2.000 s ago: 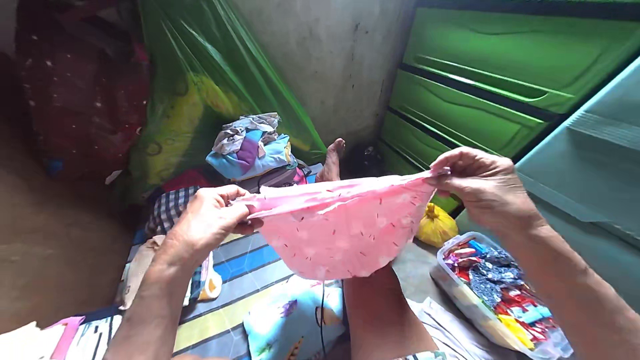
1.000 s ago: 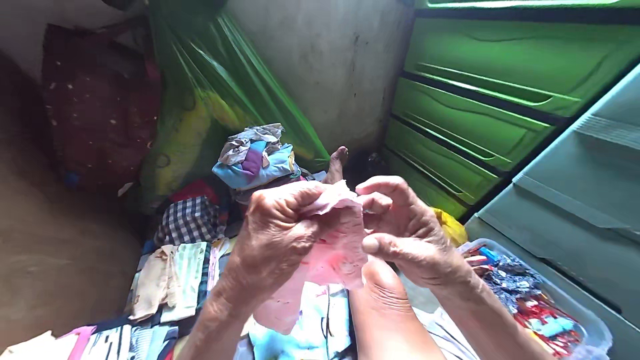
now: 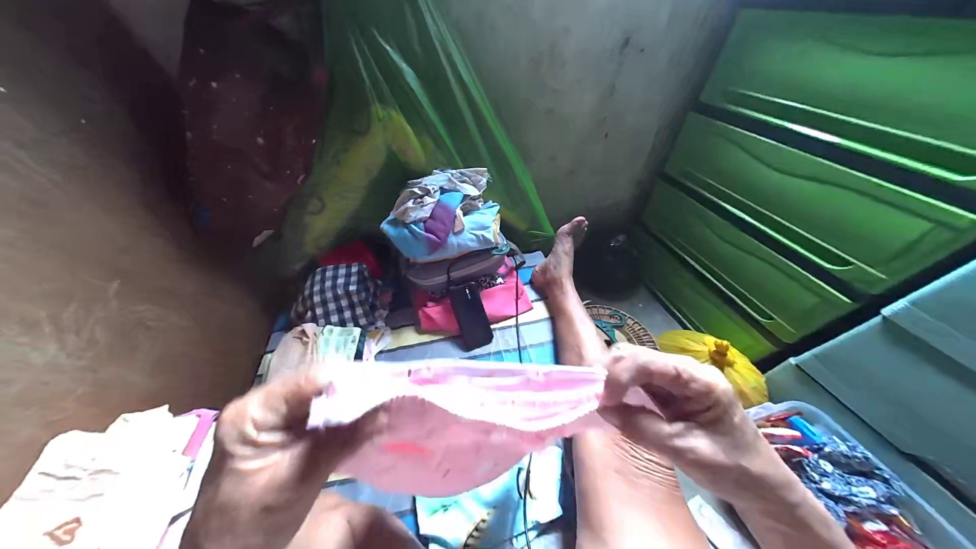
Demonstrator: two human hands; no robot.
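A pink patterned cloth piece [image 3: 457, 450] with a gathered upper edge is stretched between my hands, above my legs. My left hand [image 3: 267, 442] pinches its left end, and my right hand [image 3: 679, 412] grips its right end. The lower part of the cloth hangs in a curve. Beneath it, a light blue printed cloth [image 3: 488, 518] lies on a striped mat [image 3: 396, 347], with a thin dark cable running over it. My left fingertips are blurred.
Folded cloths [image 3: 446, 221] are stacked on a bag beyond my hands, beside a black phone-like device [image 3: 471, 316]. Pale cloths [image 3: 99, 480] lie left. At right are a plastic bin of small colourful items [image 3: 854, 473], a yellow bag [image 3: 713, 362] and green drawers [image 3: 808, 198].
My hands were close together with the pink cloth bunched between them one second ago; they have moved apart and the cloth is now stretched wide.
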